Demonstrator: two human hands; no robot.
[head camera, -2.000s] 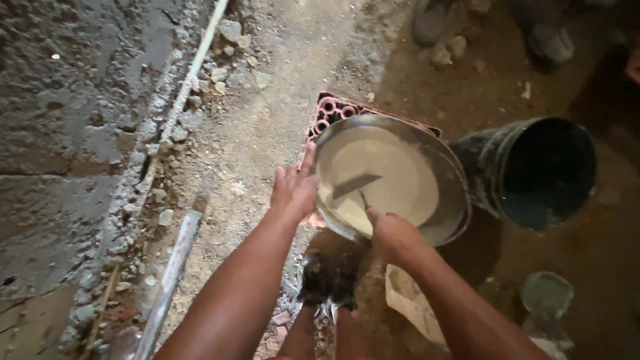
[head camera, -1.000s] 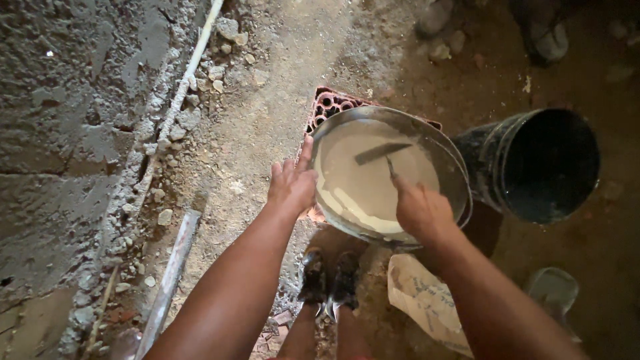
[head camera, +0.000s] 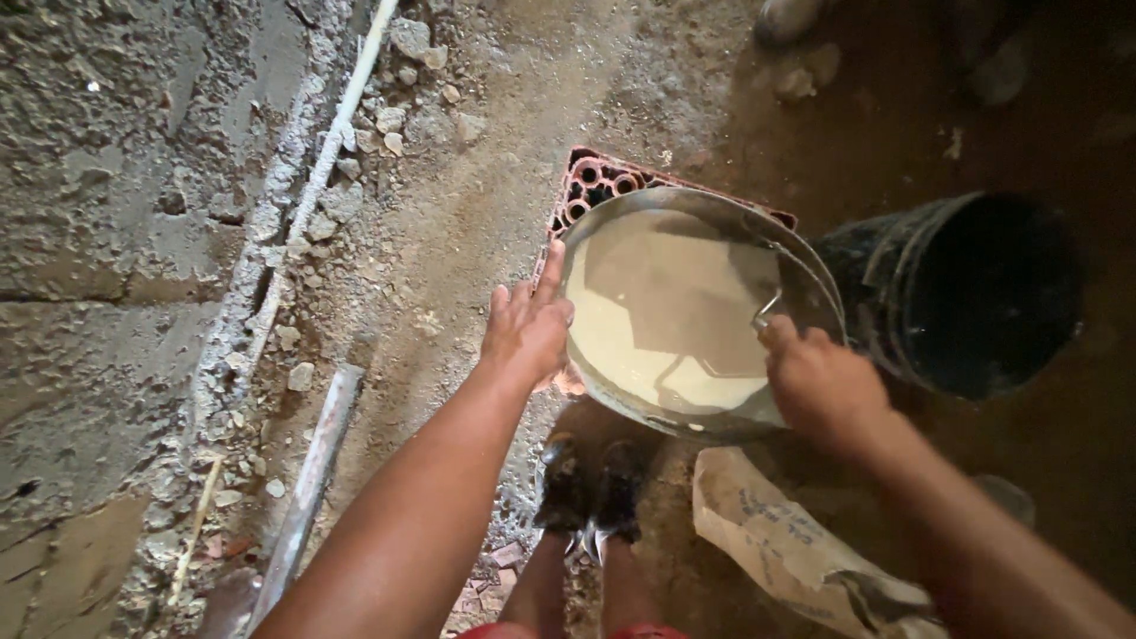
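A round metal basin holds a pale, creamy wet mix and rests on a red plastic crate. On the basin's left rim lies my left hand, its fingers spread and the index finger pointing up along the edge. My right hand, at the basin's right side, is closed around the handle of a trowel. The trowel's bent metal neck shows above the mix; its blade cannot be made out clearly against the basin wall.
Right of the basin is a dark bucket, with a crumpled paper sack below. A metal bar lies at left, near rubble and a rough wall. My shoes stand just below the basin. Another person's shoe shows at top.
My right hand and the trowel have moved from the middle of the mix to the basin's right side. My left hand stays at the left rim.
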